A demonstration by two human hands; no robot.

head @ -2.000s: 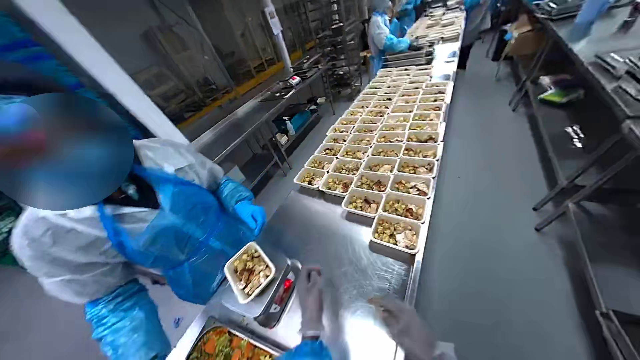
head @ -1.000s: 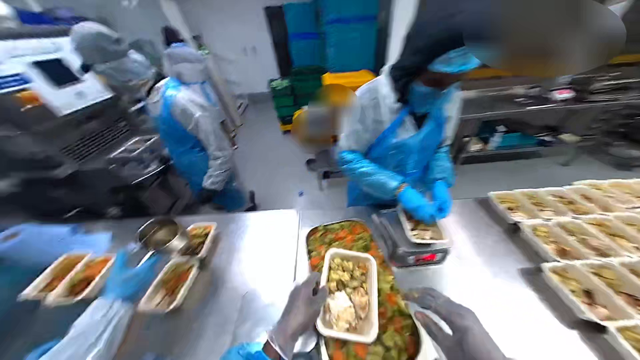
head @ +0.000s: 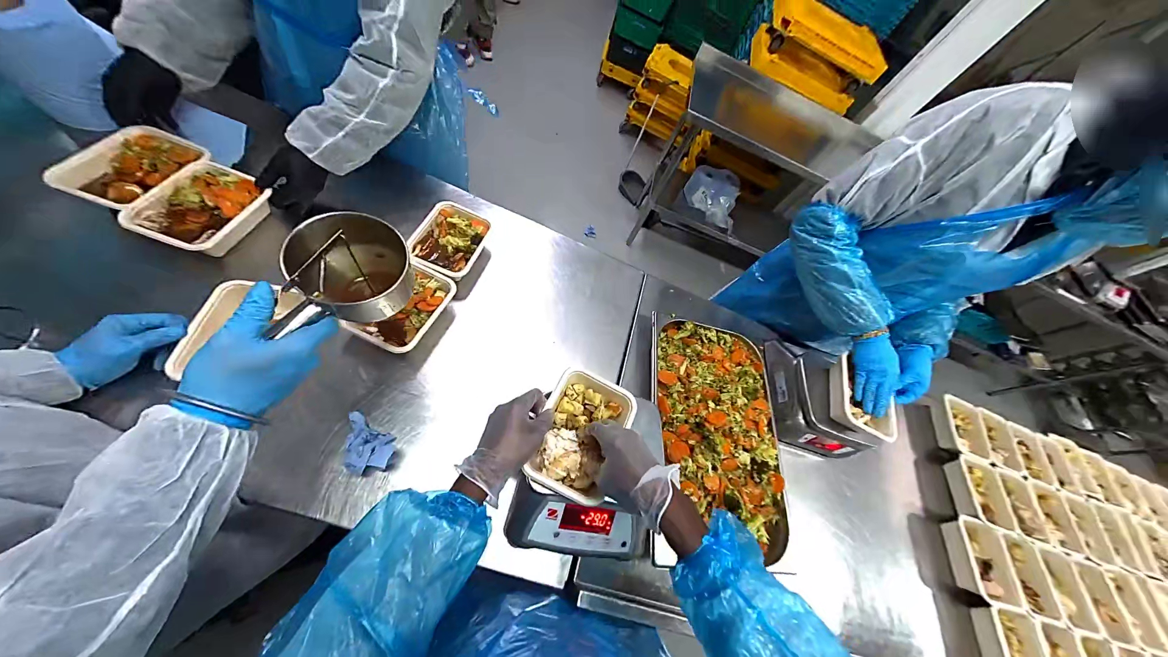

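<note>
A food tray [head: 581, 436] with diced potato and pale sliced meat is over a digital bench scale [head: 575, 522] with a lit red display; whether it rests on the scale I cannot tell. My left hand [head: 514, 436], in a clear glove, grips the tray's left rim. Fingers of my right hand [head: 630, 470], gloved too, are at the meat along the tray's right side; whether they pinch any is hidden. Just right of them lies a deep steel pan [head: 780, 497] of broccoli and sliced carrots.
At left a co-worker's blue-gloved hand [head: 251, 356] holds a steel saucepan [head: 401, 301] among filled trays [head: 219, 242]. A crumpled blue wipe [head: 369, 444] lies on the steel table. Across, another person's gloved hands [head: 876, 374] work at a tray on a second scale [head: 808, 401]. Rows of trays [head: 972, 547] stand right.
The view has swung left since two seconds ago. One second ago my left hand held the tray over the vegetable pan; now the tray is left of it, with my right hand in it.
</note>
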